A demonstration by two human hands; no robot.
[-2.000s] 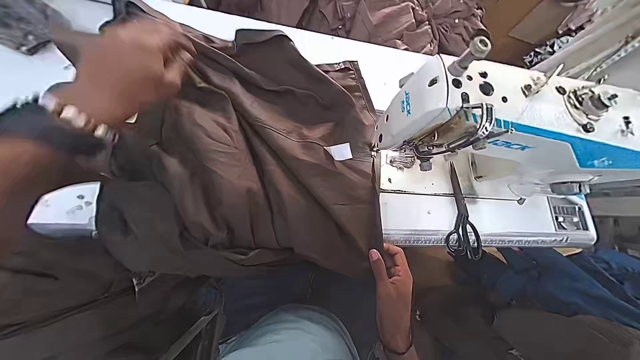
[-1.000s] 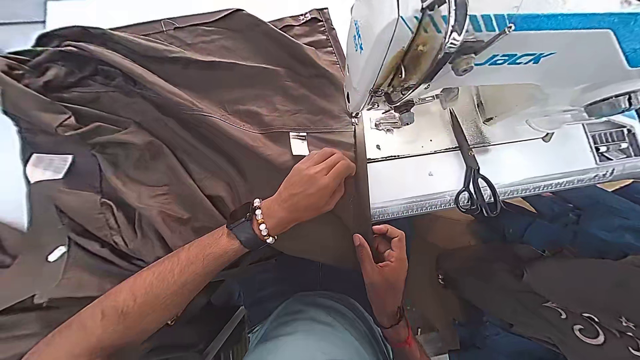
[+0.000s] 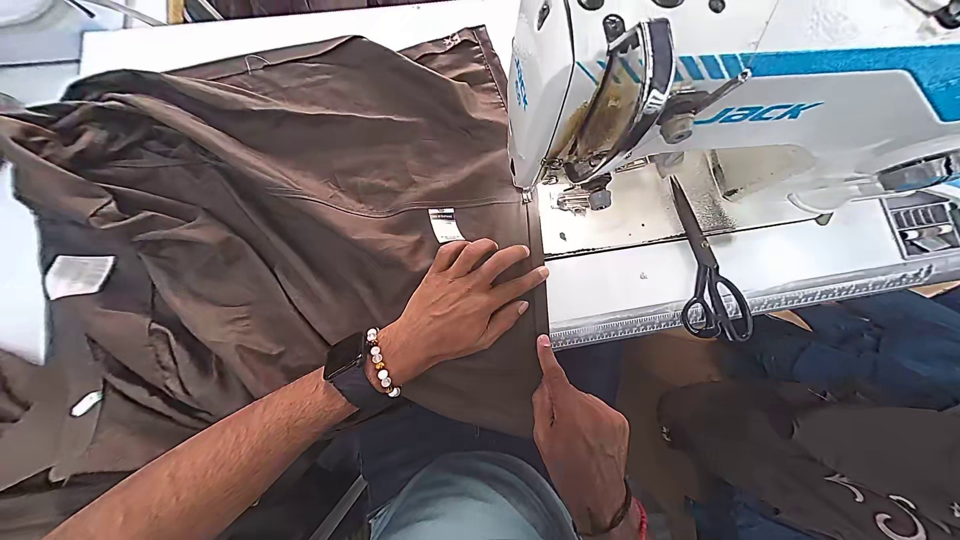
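Note:
Brown fabric (image 3: 360,142) lies spread across the table, its right edge under the needle area of a white and blue Jack sewing machine (image 3: 757,112). My left hand (image 3: 472,300) rests flat on the cloth near that edge, below a small white label (image 3: 445,225), fingers apart. My right hand (image 3: 581,427) is at the cloth's edge lower down, index finger extended along it; its other fingers are curled, and whether they pinch cloth is hidden. The presser foot (image 3: 526,195) sits at the folded, stitched border of the fabric.
Black scissors (image 3: 709,277) lie on the machine bed right of the cloth, handles over the ruler tape (image 3: 825,296) along the table's front edge. Dark printed garments (image 3: 810,450) and blue cloth (image 3: 877,345) are below at the right. My knee (image 3: 469,499) is under the front edge.
Two seconds ago my left hand was over the cloth's far left; it has come to the right edge by the machine. My right index finger now points along the edge. The view has moved closer.

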